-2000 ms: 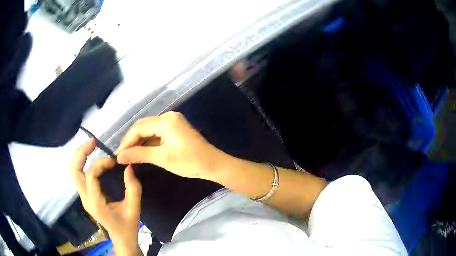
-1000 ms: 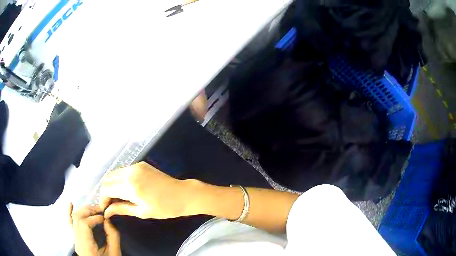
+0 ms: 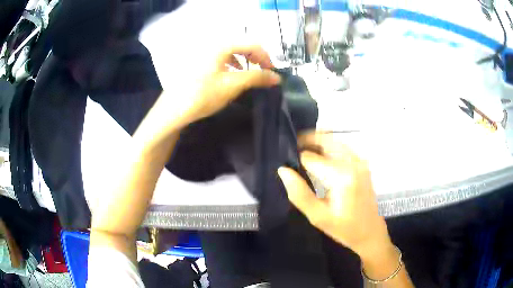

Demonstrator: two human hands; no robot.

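A black fabric piece (image 3: pixel 270 140) hangs from the sewing area over the table's front edge. My left hand (image 3: pixel 236 79) pinches its top edge close to the presser foot (image 3: pixel 295 56). My right hand (image 3: pixel 337 191), with a bracelet at the wrist, holds the fabric's right edge between thumb and fingers, lower down; its fingers are blurred. The needle area of the machine is partly hidden behind the fabric and my left fingertips.
More black garment fabric (image 3: pixel 62 129) lies on the left. Snips (image 3: pixel 478 114) lie on the right of the white table. A tape measure (image 3: pixel 197 218) runs along the front edge. A blue bin (image 3: pixel 76 259) stands below left, near part of another person (image 3: pixel 11 250).
The view has swung toward the machine. My hands, earlier together at the table's front edge, are now apart on the black fabric, the left one up by the presser foot.
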